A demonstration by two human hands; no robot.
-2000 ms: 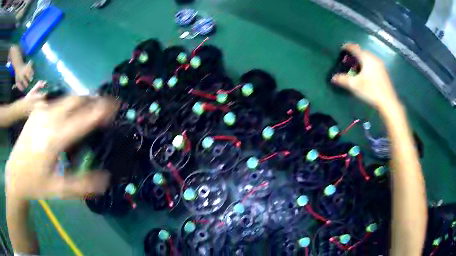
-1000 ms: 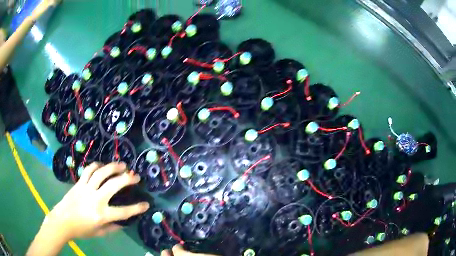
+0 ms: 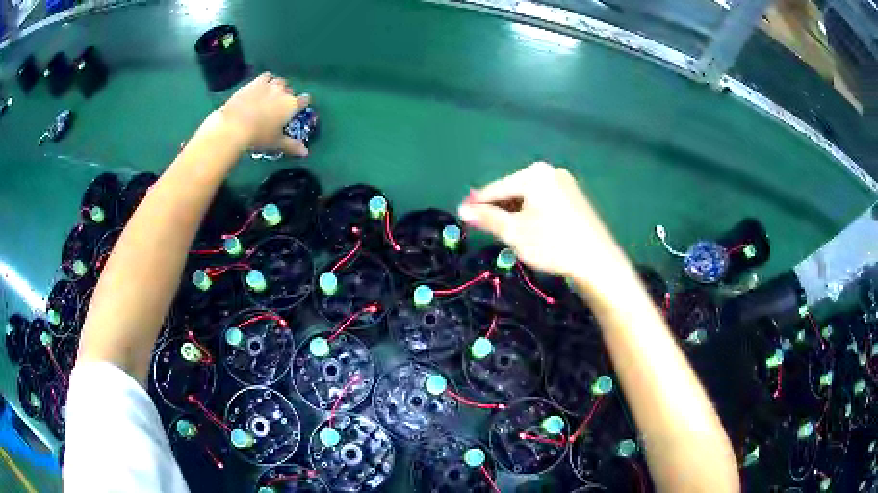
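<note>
My left hand [image 3: 262, 117] reaches to the upper left with its fingers around a blue-purple circuit board [image 3: 302, 125], at or just above the green bench. My right hand [image 3: 544, 220] is over the far edge of the massed black housings [image 3: 332, 371], thumb and fingers pinched together. A small red spot shows at its fingertips; whether it holds a red lead is unclear. The housings stand end face up with green-topped components [image 3: 329, 283] and red leads [image 3: 462, 289]. Another circuit board [image 3: 707, 261] with a white lead lies beside a tipped housing [image 3: 747, 245] at the right.
A single black housing [image 3: 221, 58] stands beyond my left hand. Several dark housings [image 3: 58, 72] and a small board [image 3: 62, 125] are at the far left. A pale metal edge [image 3: 616, 43] with a post bounds the green bench [image 3: 414, 116]. More housings fill the lower right.
The view has shifted. My left hand has left the lower left of the mass and now has a circuit board beyond it. My right hand has risen from the bottom edge to the housings' far side.
</note>
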